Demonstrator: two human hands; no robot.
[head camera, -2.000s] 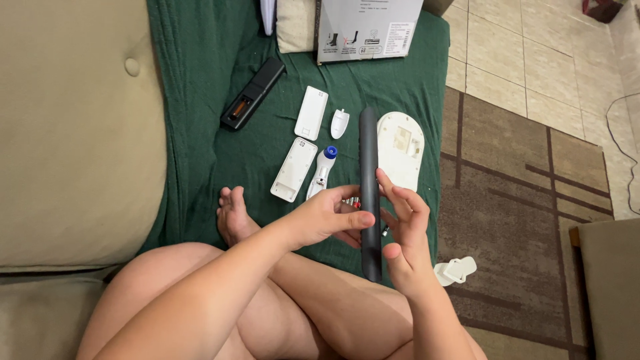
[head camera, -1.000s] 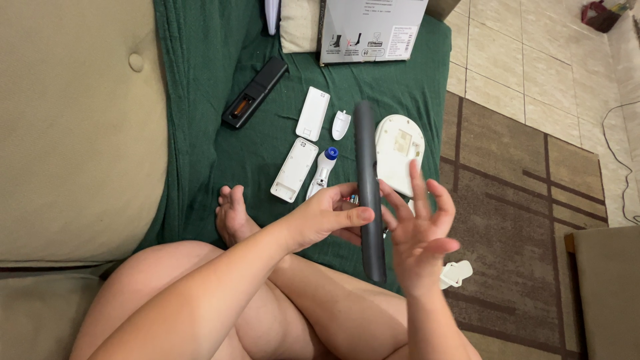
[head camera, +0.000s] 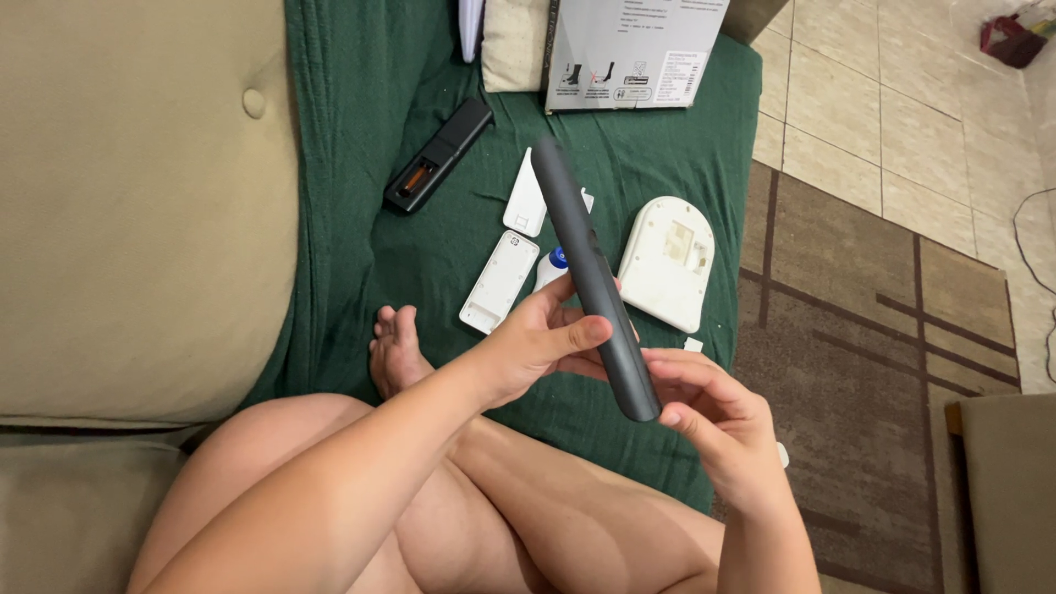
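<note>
My left hand (head camera: 544, 338) grips a long dark grey plastic device (head camera: 594, 280), probably a remote control, tilted and seen from its narrow side. The fingertips of my right hand (head camera: 709, 412) touch its lower end. Beyond the hands on the green cloth lie a white plastic casing (head camera: 500, 280) and a white cover (head camera: 525, 198). A white device with a blue tip (head camera: 557, 259) is partly hidden behind my left hand. Right of the dark device lies a white round-ended plastic unit (head camera: 670, 264). A black remote control (head camera: 439, 155) with its battery compartment uncovered lies farther left.
A printed cardboard box (head camera: 631, 58) stands at the far edge of the green cloth (head camera: 429, 256), beside a cream cushion (head camera: 516, 45). The beige sofa backrest (head camera: 148, 206) is at left. A brown rug (head camera: 858, 363) covers the floor at right.
The dark device has tilted from nearly upright in view, its lower end now toward the right. My right hand, spread and apart from it one second ago, now touches that end.
</note>
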